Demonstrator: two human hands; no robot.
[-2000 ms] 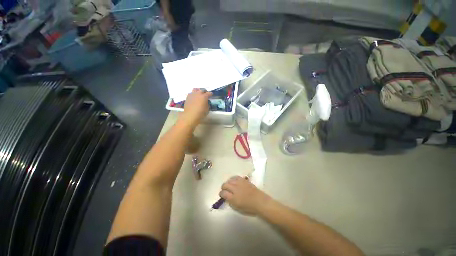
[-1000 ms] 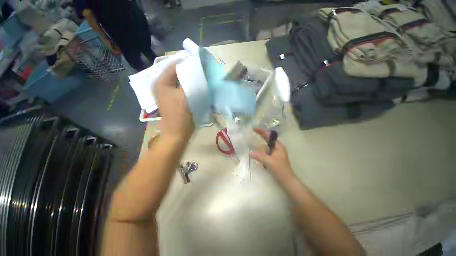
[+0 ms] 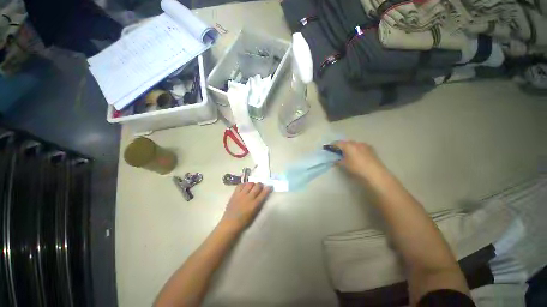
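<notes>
My left hand (image 3: 245, 202) is palm down on the table, its fingertips on the lower end of the white strip (image 3: 253, 143). The strip hangs from the small bin (image 3: 271, 90). My right hand (image 3: 360, 160) grips a dark marker pen (image 3: 331, 148). A blurred light-blue scrap (image 3: 309, 171) stretches between the strip's end and my right fingers; its exact hold is unclear. A silver bulldog clip (image 3: 236, 177) lies just above my left fingers. Red-handled scissors (image 3: 235, 143) lie partly under the strip.
A tool bin (image 3: 168, 120) bears paper sheets (image 3: 150, 55). An olive-brown canister (image 3: 150, 156) and another clip (image 3: 188, 186) lie at left. A spray bottle (image 3: 294, 114) stands beside dark grey bundles (image 3: 384, 72). Knit panels (image 3: 366, 258) lie lower right.
My left hand has left the bins and blue piece and come down to the strip's end. My right hand has moved right with the pen. The view has shifted; the knit panels show more.
</notes>
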